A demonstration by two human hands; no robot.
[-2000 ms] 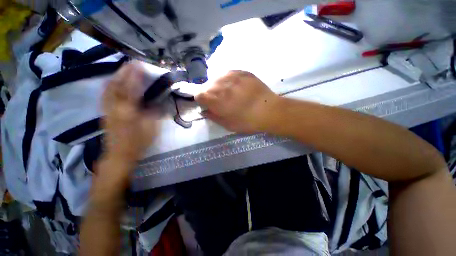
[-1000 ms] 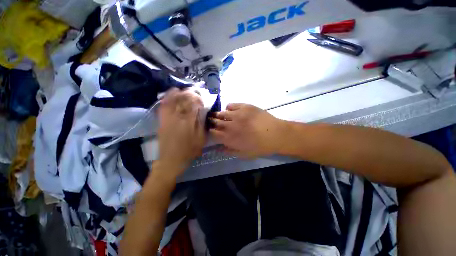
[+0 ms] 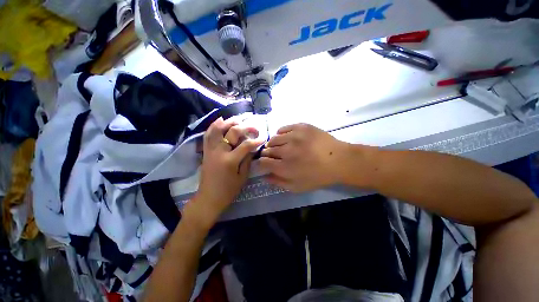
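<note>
The light grey-white garment piece (image 3: 127,147) with black bands lies left of the needle, and its edge runs under the presser foot area (image 3: 260,97) of the white sewing machine (image 3: 319,29). My left hand (image 3: 227,153), with a ring, grips the cloth edge just in front of the foot. My right hand (image 3: 304,156) is beside it on the right, its fingertips pinching a small dark edge of the cloth. The fingertips of both hands nearly touch. The cloth between them is partly hidden by the fingers.
Dark snips (image 3: 408,56), a red case (image 3: 408,37), a thin red tool (image 3: 476,76) and a metal guide (image 3: 496,97) lie at right. A ruler strip (image 3: 437,144) runs along the table front. Yellow cloth (image 3: 35,35) is at far left. Striped cloth (image 3: 434,253) hangs below right.
My left hand has moved right from the cloth at left to join my right hand before the foot. The garment has shifted right with it, and the view has moved.
</note>
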